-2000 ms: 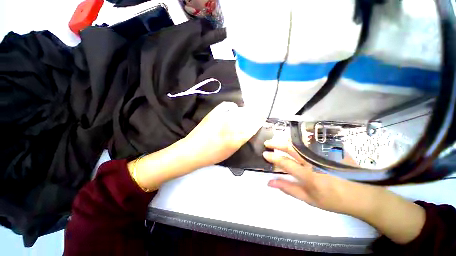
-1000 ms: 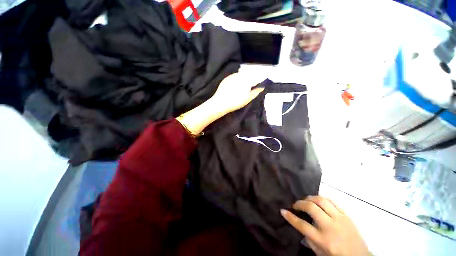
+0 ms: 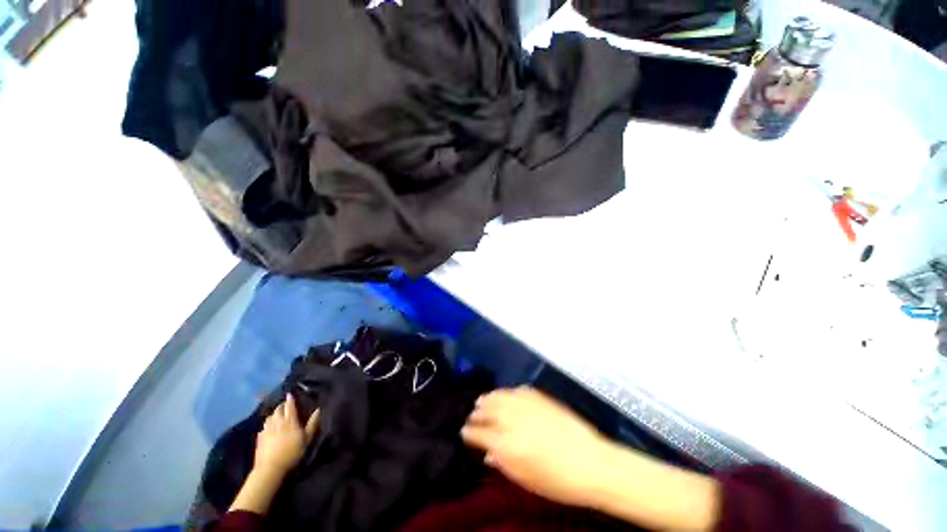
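Observation:
A heap of dark garments (image 3: 358, 447) with several thin pale loops on top lies low, beside the table in a blue crate (image 3: 421, 301). My left hand (image 3: 280, 439) is on the left part of this heap, its fingers at the dark cloth; whether they grip it is not clear. My right hand (image 3: 524, 442) is over the heap's right side, blurred, fingers slightly bent; whether it holds cloth is not clear. A larger brown-black garment pile (image 3: 415, 135) lies on the table's left part and hangs over its edge.
On the white table (image 3: 623, 281) are a black phone (image 3: 683, 91), a patterned bottle (image 3: 781, 83) and a small red-handled tool (image 3: 849, 216). More dark cloth (image 3: 675, 23) lies behind the phone. Metal machine parts (image 3: 924, 286) show at the right edge. A ruled tape (image 3: 644, 414) runs along the front edge.
The view has swung left and down. Both hands have moved from the garment on the table to the heap in the crate. The looped garment has left the tabletop.

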